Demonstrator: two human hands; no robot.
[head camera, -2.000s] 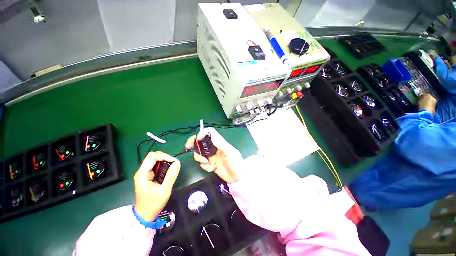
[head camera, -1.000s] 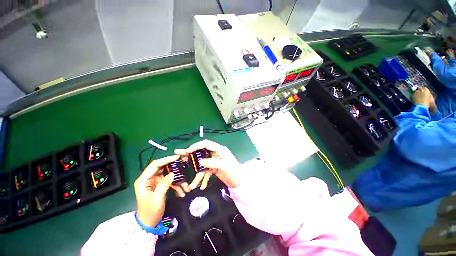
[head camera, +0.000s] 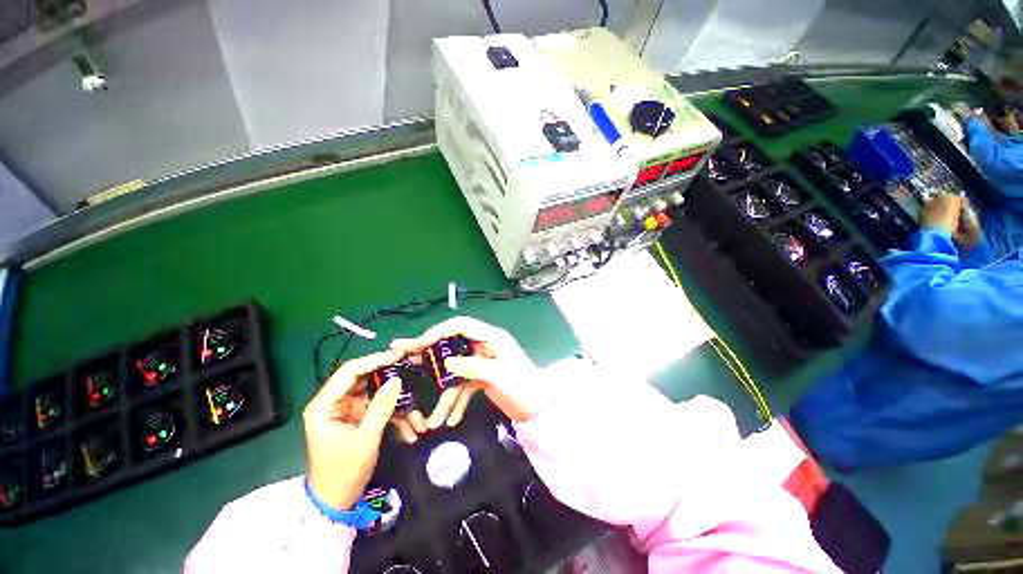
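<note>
My left hand (head camera: 346, 432), with a blue wrist strap (head camera: 339, 511), holds a small black gauge (head camera: 398, 385) with lit marks on its face. My right hand (head camera: 499, 368) holds a second black gauge (head camera: 448, 361) with an orange-lit mark, close beside the first. Both faces are turned up toward me, with the thumbs over part of them. Below the hands is a black foam tray (head camera: 422, 520) with gauges in its pockets. Black test leads (head camera: 393, 311) with white labels run toward the power supplies; their ends are hidden by my hands.
Two power supplies (head camera: 510, 151) with red readouts stand at the back. A white paper sheet (head camera: 634, 311) and yellow wires (head camera: 727, 353) lie before them. A second gauge tray (head camera: 269, 376) is at left. More gauge trays (head camera: 740, 286) and a coworker's blue sleeve (head camera: 920, 359) are at right.
My hands have come together from being apart, and both gauges now sit side by side with faces turned up. Over the last second they have stayed nearly still.
</note>
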